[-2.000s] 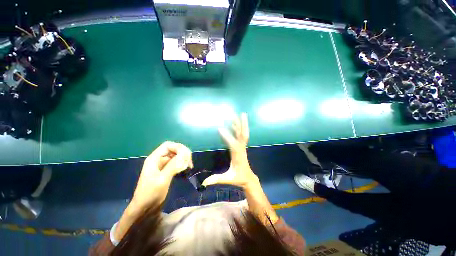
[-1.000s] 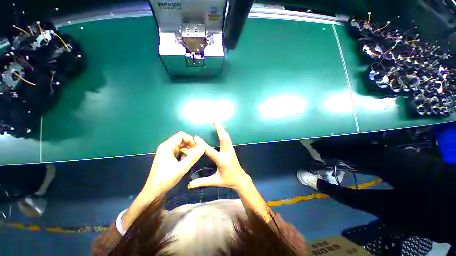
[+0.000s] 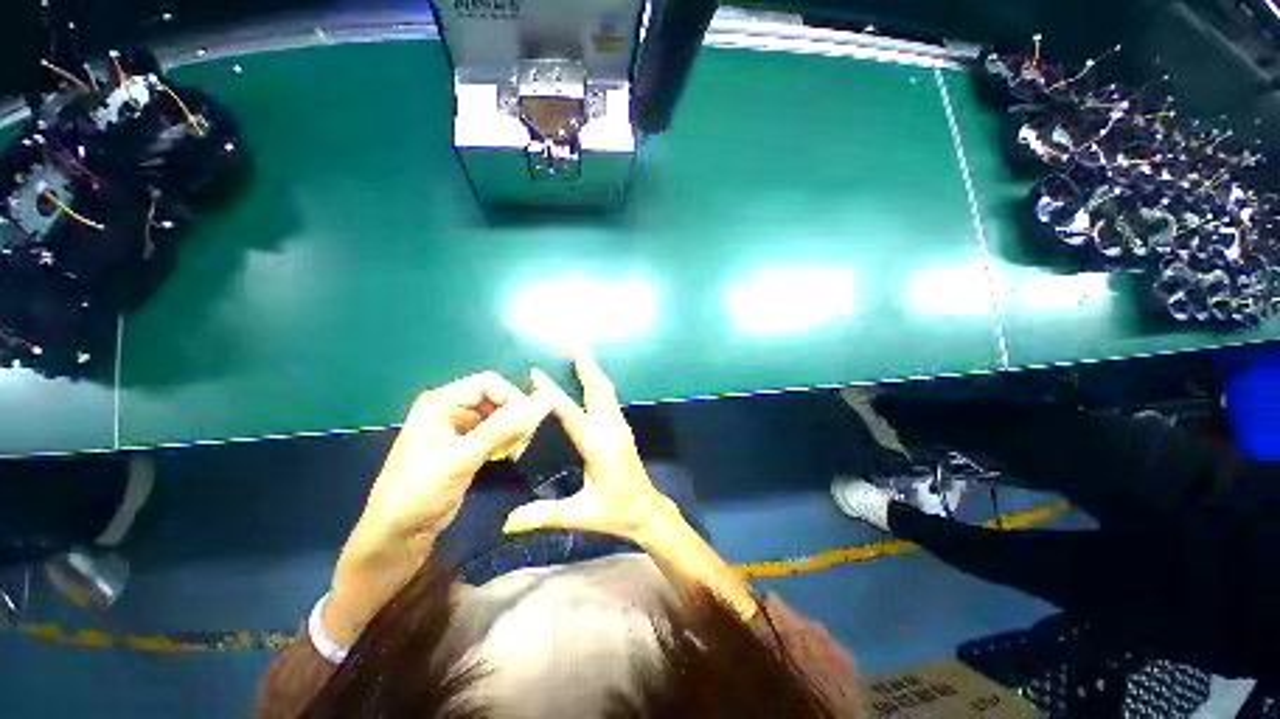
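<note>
My left hand [image 3: 447, 452] is at the near edge of the green bench [image 3: 379, 302], with a white band on its wrist. Its thumb and fingers are pinched together, and nothing can be made out between them. My right hand [image 3: 604, 471] is beside it with thumb and fingers spread and no thing visible in it. One raised finger of my right hand meets or nearly meets the left fingertips. Whether they touch, or whether a tiny piece is there, is too small to tell.
A grey-white screw feeder [image 3: 545, 162] stands at the far edge beside a black bar [image 3: 678, 63]. Wired black units [image 3: 84, 197] are piled left; round silver-faced units [image 3: 1144, 211] lie right. A person's white shoe [image 3: 866, 502] and a carton [image 3: 934, 691] are below.
My hands have come together from apart, the right hand moving left and its raised finger reaching the left fingertips. Since one second ago both have shifted slightly left. The bench items lie as before.
</note>
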